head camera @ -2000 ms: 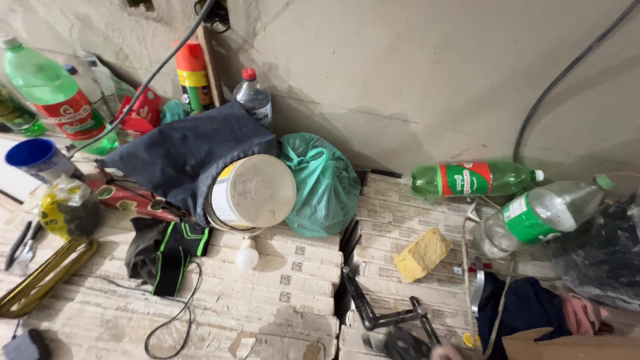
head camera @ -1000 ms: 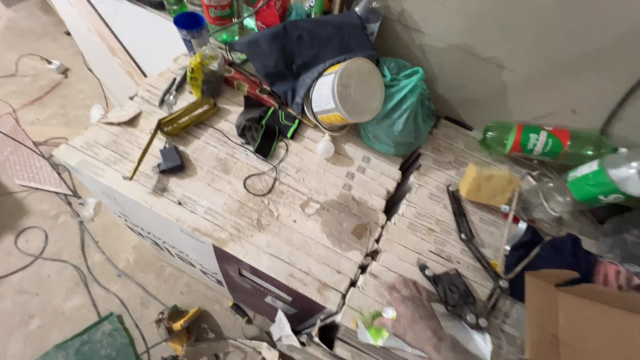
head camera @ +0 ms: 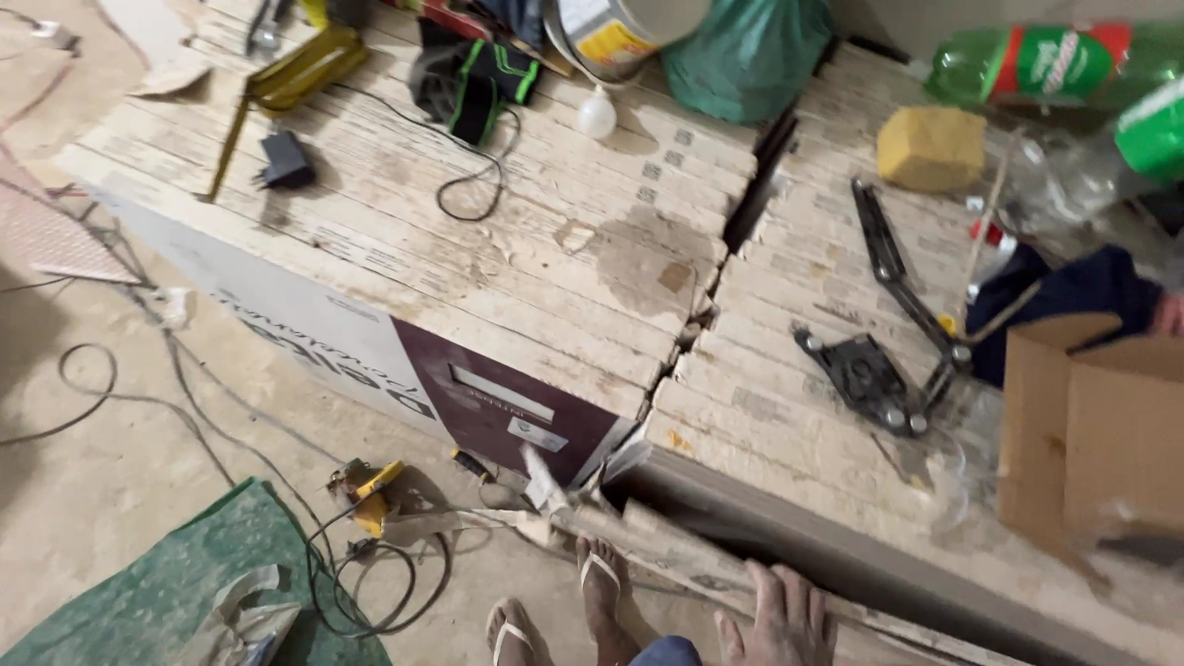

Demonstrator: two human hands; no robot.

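My right hand (head camera: 782,618) is at the bottom edge of the view, its fingers resting on a torn cardboard strip (head camera: 684,555) along the front of the stacked boxes. The thumb lies apart from the fingers, and the palm is partly cut off by the frame. My left hand is out of view. Above my right hand, a black jointed metal bracket (head camera: 865,379) lies on the boxes (head camera: 592,305). A yellow sponge-like block (head camera: 930,148) sits farther back. To the left are a black power adapter (head camera: 289,159), a thin cable (head camera: 472,215) and a light bulb (head camera: 597,113).
An open cardboard box (head camera: 1119,444) stands at right, near plastic bottles (head camera: 1054,65). A white bucket (head camera: 629,32) and green plastic bag (head camera: 749,60) are at the back. Cables (head camera: 407,610), a yellow tool (head camera: 375,495) and a green sheet (head camera: 185,592) lie on the floor.
My right hand has moved from beside the black bracket on the box tops to the torn front edge. A small green and white item near it earlier is no longer seen. The view has shifted.
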